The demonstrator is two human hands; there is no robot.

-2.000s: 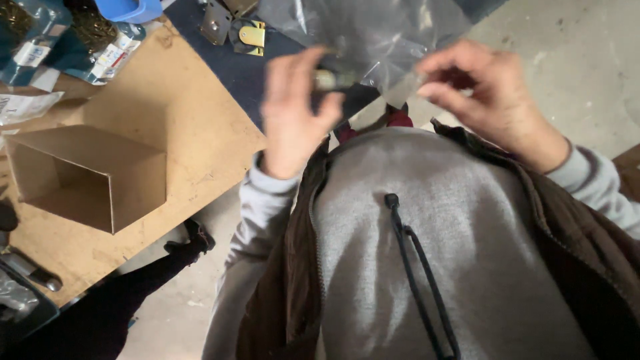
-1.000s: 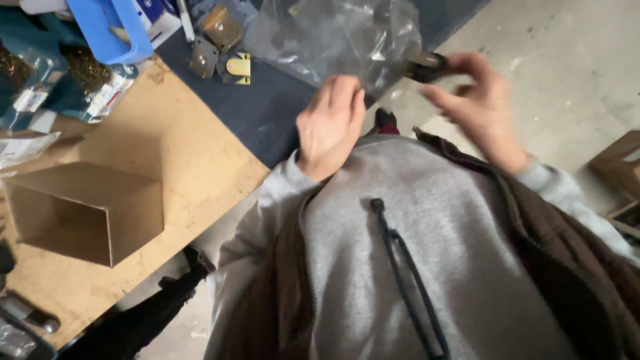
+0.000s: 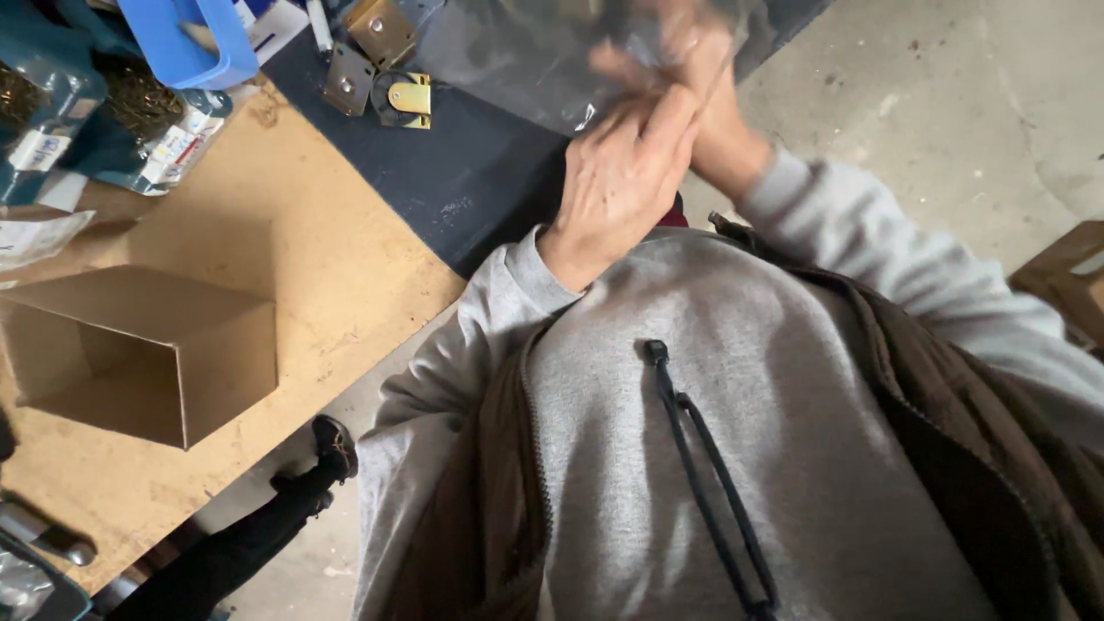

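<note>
A clear plastic bag [image 3: 517,52] lies at the top centre over the dark mat. My left hand [image 3: 625,168] is at the bag's near edge, its fingers against my right hand and the plastic; its grip is hidden. My right hand [image 3: 690,78] is behind the clear film, seemingly inside the bag, and blurred; what it holds cannot be seen. Left of the bag on the mat lie a brass-coloured metal bracket [image 3: 379,33], a grey metal plate [image 3: 348,82] and a round black part with a yellow metal piece [image 3: 404,99].
An open cardboard box [image 3: 228,371] lies on its side on the wooden tabletop [image 3: 345,250]. Blue bin [image 3: 185,52] and bags of small metal fasteners [image 3: 142,112] are at upper left. Another person's leg [image 3: 233,552] shows below the table edge. Another cardboard box [image 3: 1065,276] stands at right.
My right hand has moved left from beside the bag to behind its film, against my left hand. The dark object it held one second ago is no longer visible.
</note>
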